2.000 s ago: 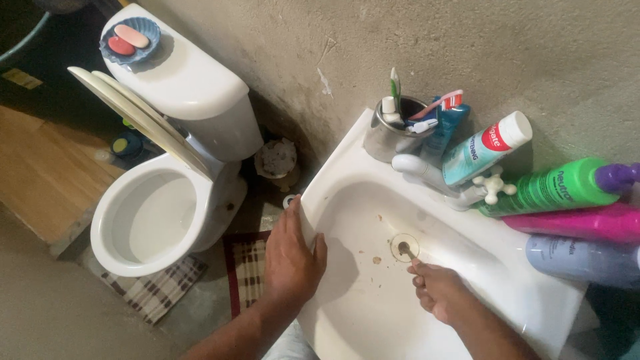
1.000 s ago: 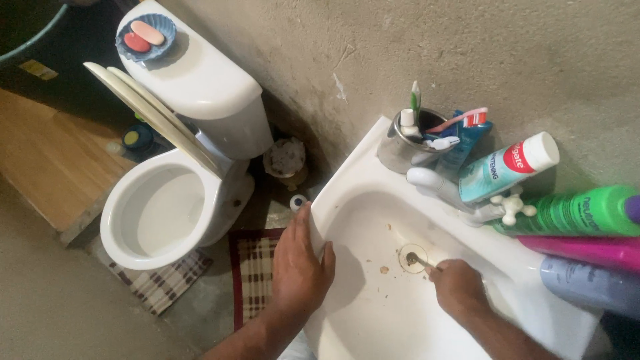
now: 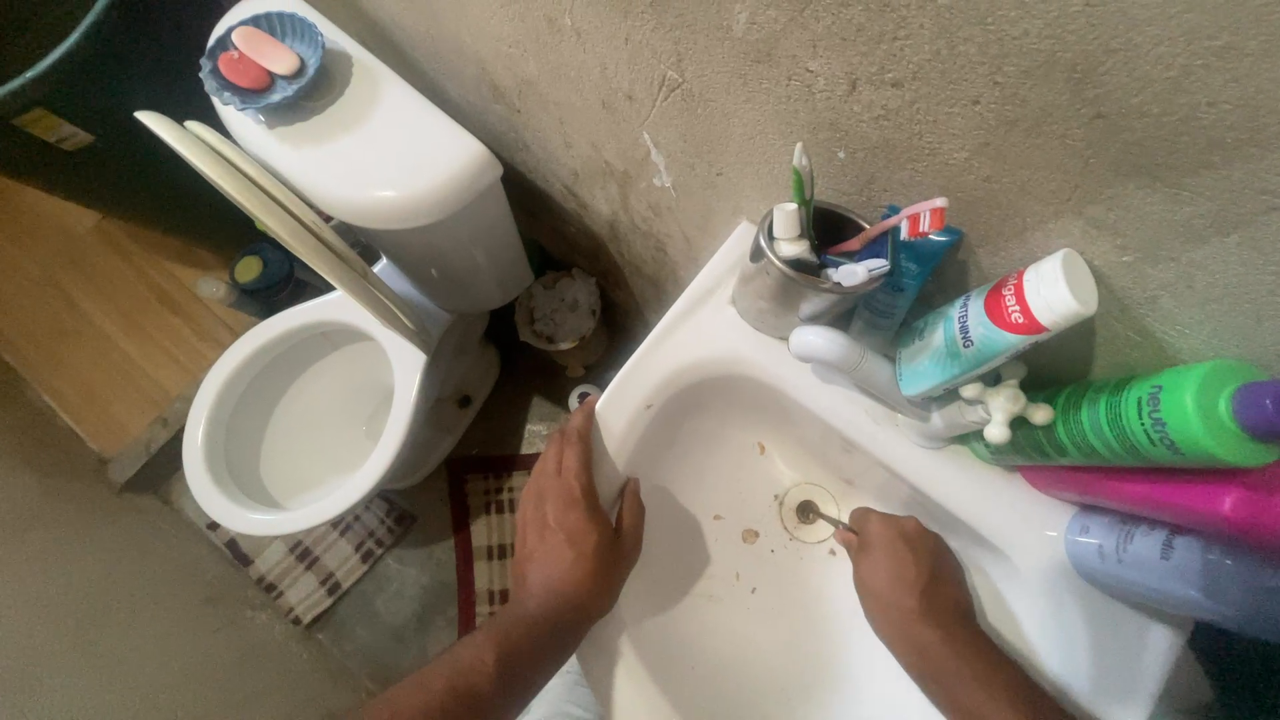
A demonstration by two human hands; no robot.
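Note:
My right hand is closed on a thin metal tool, whose kind I cannot tell. The tool's tip is at the drain of a white washbasin. Small brownish bits of debris lie on the bowl beside the drain. My left hand rests over the basin's left edge, fingers extended, thumb on the rim, holding no loose thing. Behind the bowl, a white faucet with a cross handle is fixed to the basin.
On the basin's back ledge stand a metal cup with toothbrushes, a toothpaste container, a green bottle, a pink bottle and a bluish bottle. Left are a toilet, a soap dish and checked mats.
My right hand stays by the drain with the tool; its grip and wrist have turned somewhat. My left hand remains on the basin's edge. The view has shifted slightly.

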